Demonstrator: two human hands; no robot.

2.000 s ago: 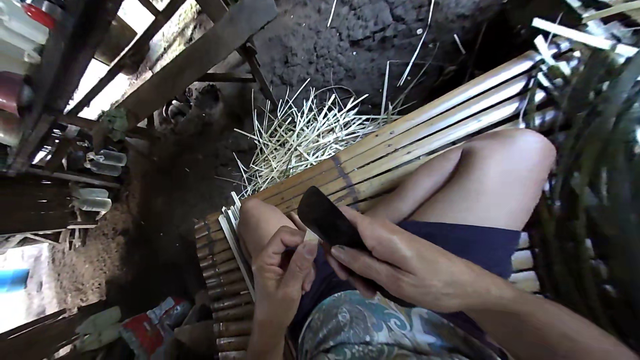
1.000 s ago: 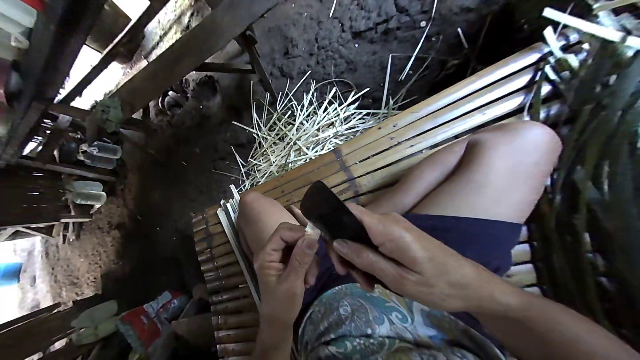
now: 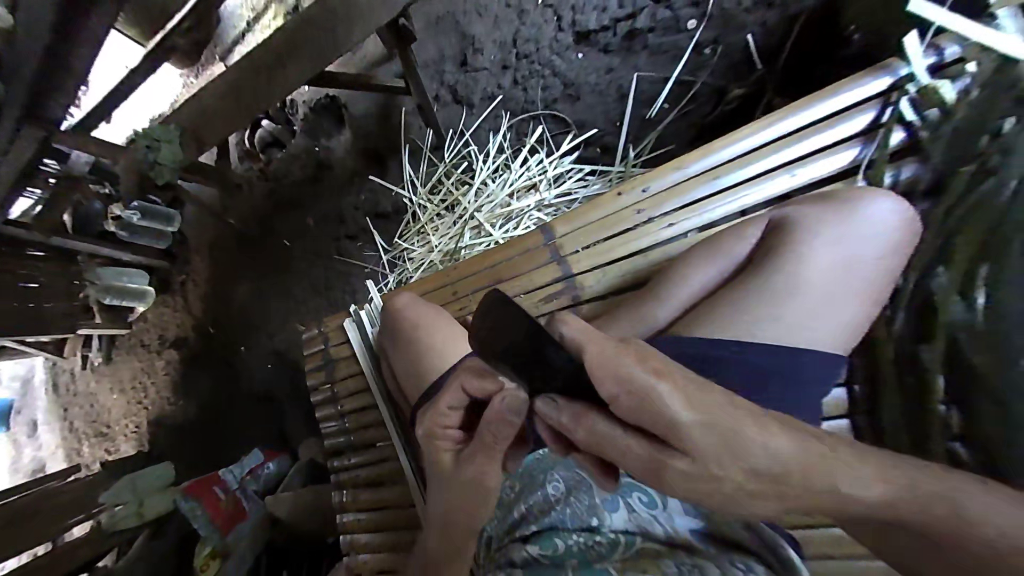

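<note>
My right hand [image 3: 640,408] is closed around a dark, broad blade [image 3: 524,344], probably a knife, whose rounded end points up and left over my lap. Its handle is hidden by the hand. Just left of the blade, my left hand [image 3: 472,416] pinches a small pale piece [image 3: 507,384] between thumb and forefinger; most of that piece is hidden. Several pale split strips [image 3: 382,400] lie beside my knee on the left, on the bamboo slat bench [image 3: 640,216] where I sit.
A heap of pale thin shavings or strips [image 3: 496,192] lies past the bench edge on dark ground. Dark long strips [image 3: 952,320] hang or lie at the right. Clear bottles [image 3: 144,224] stand on wooden shelving at the left, with a red and white bag [image 3: 216,504] below.
The pale piece at my left fingertips shows less than before. Both hands stay close together over my lap, with the dark blade still in the right one.
</note>
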